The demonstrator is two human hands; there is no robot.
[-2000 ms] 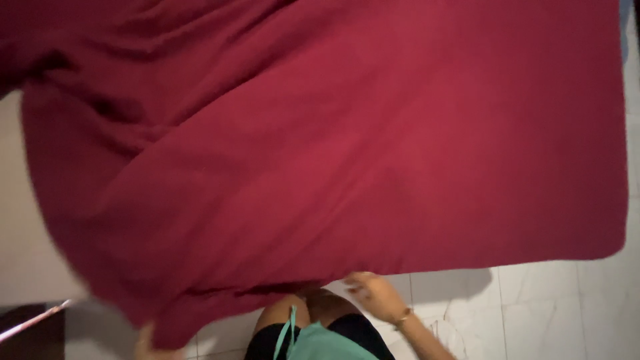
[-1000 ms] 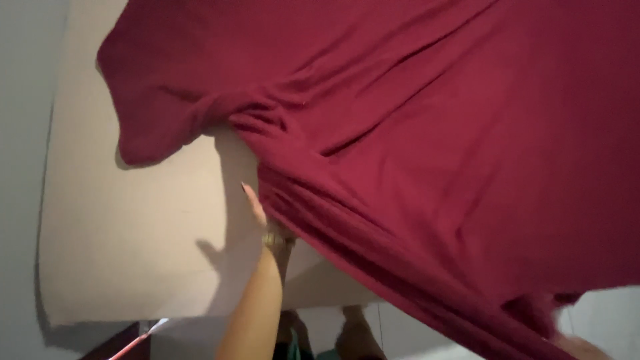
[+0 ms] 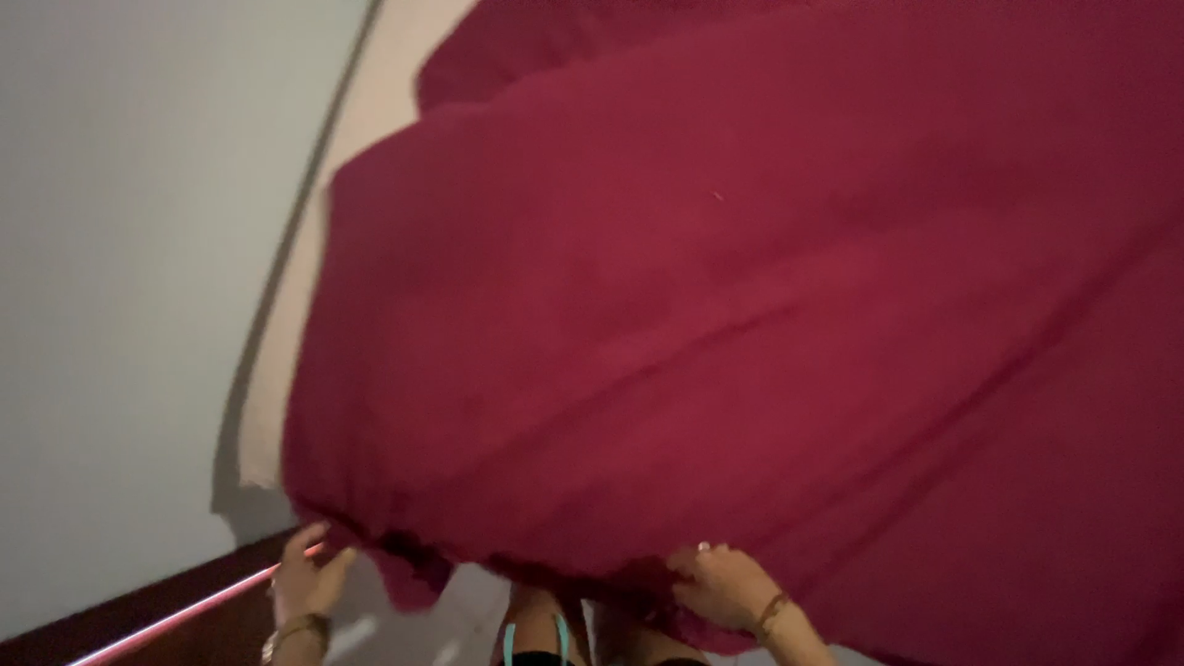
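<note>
A dark red blanket (image 3: 647,324) lies spread over a beige mattress (image 3: 268,407), whose left edge shows as a narrow strip. At the blanket's near left corner is my left hand (image 3: 310,578), thumb and fingers apart, beside the hanging cloth and not closed on it. My right hand (image 3: 726,587), with a ring and a bracelet, has its fingers closed on the blanket's near edge, bottom centre. A fold of the cloth hangs down between the two hands.
A pale wall (image 3: 139,231) runs along the mattress's left side. Low at the left is a dark brown wooden piece with a shiny pinkish strip (image 3: 185,615). My legs (image 3: 536,624) stand against the near edge, above a light tiled floor (image 3: 472,610).
The blanket now covers the near left part of the mattress, bare one second ago. My left hand has moved to the near left corner. The view has shifted.
</note>
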